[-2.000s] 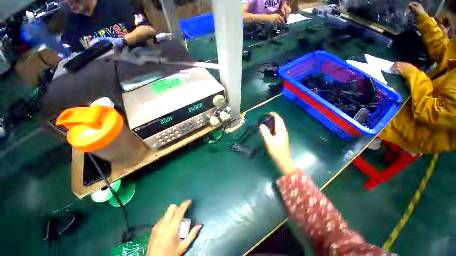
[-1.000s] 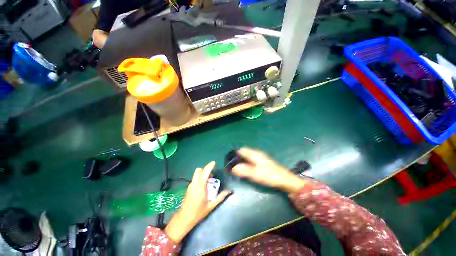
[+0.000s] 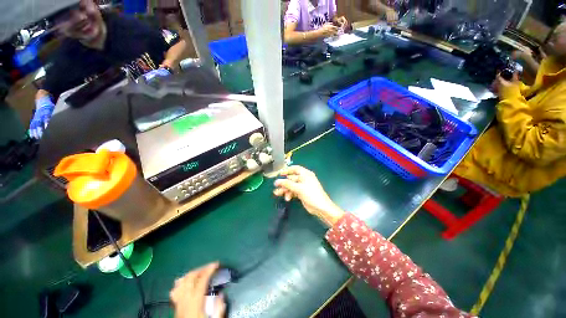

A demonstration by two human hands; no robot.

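Note:
My left hand (image 3: 193,292) is blurred at the bottom edge, its fingers around a white test socket (image 3: 215,305). A black power adapter (image 3: 221,277) is at its fingertips; whether it is seated in the socket is unclear. A thin black cable (image 3: 278,225) runs from the adapter up towards my right hand (image 3: 303,190). My right hand pinches the cable's end beside the foot of the white post, below the instrument's pale knobs; the tip is hidden by the fingers. The silver-grey bench tester (image 3: 205,149) shows green digits.
An orange-lidded bottle (image 3: 96,180) stands on the wooden shelf (image 3: 80,239) beside a phone. A blue basket (image 3: 347,118) of black adapters stands at the right. A white post (image 3: 267,87) rises by the tester. Black pieces lie lower left. People sit across and at the right.
The view has swung back up and right. My right hand has moved from beside my left hand up to the post's foot. A black adapter is now at my left hand.

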